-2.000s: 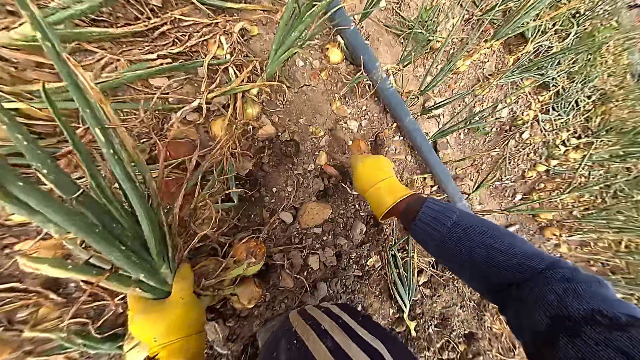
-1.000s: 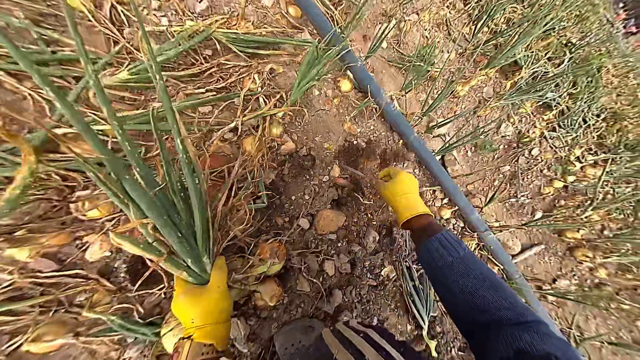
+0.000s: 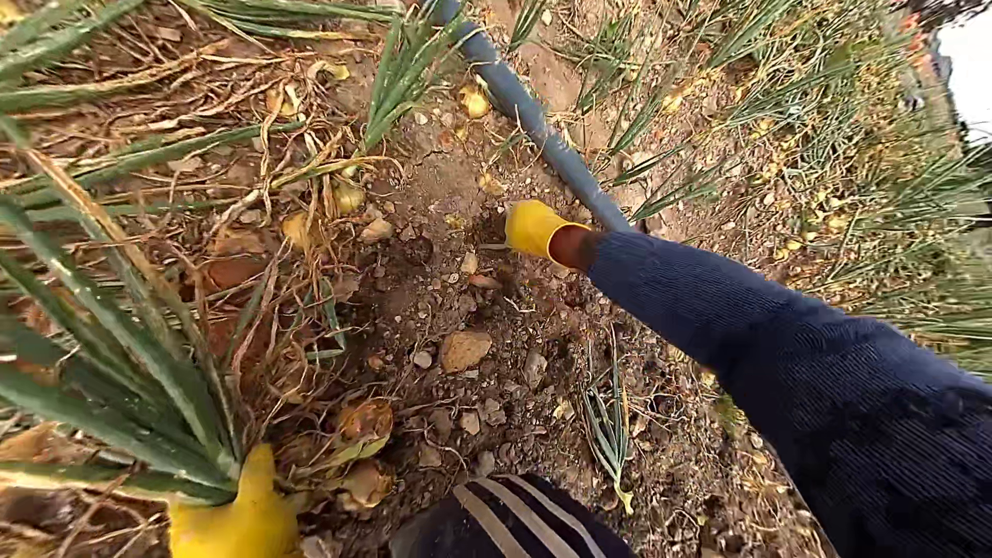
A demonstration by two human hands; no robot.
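Observation:
My left hand, in a yellow glove, is closed around the base of an onion plant at the lower left; its thick green leaves fan up and left, and the glove hides the bulb. My right hand, also in a yellow glove, is down at the soil just left of a blue-grey pipe. A thin pale thing shows at its fingertips; the fingers are turned away, so their hold is unclear. Onion bulbs lie on the ground right of my left hand.
The pipe runs diagonally from the top centre and passes behind my right sleeve. A stone and a small uprooted green plant lie on the soil. Dry onion leaves cover the left, and more onion plants grow at the right. A striped shoe or trouser leg shows below.
My right hand has moved up and left along the soil since one second ago. My left hand still holds the onion plant. The view has shifted somewhat.

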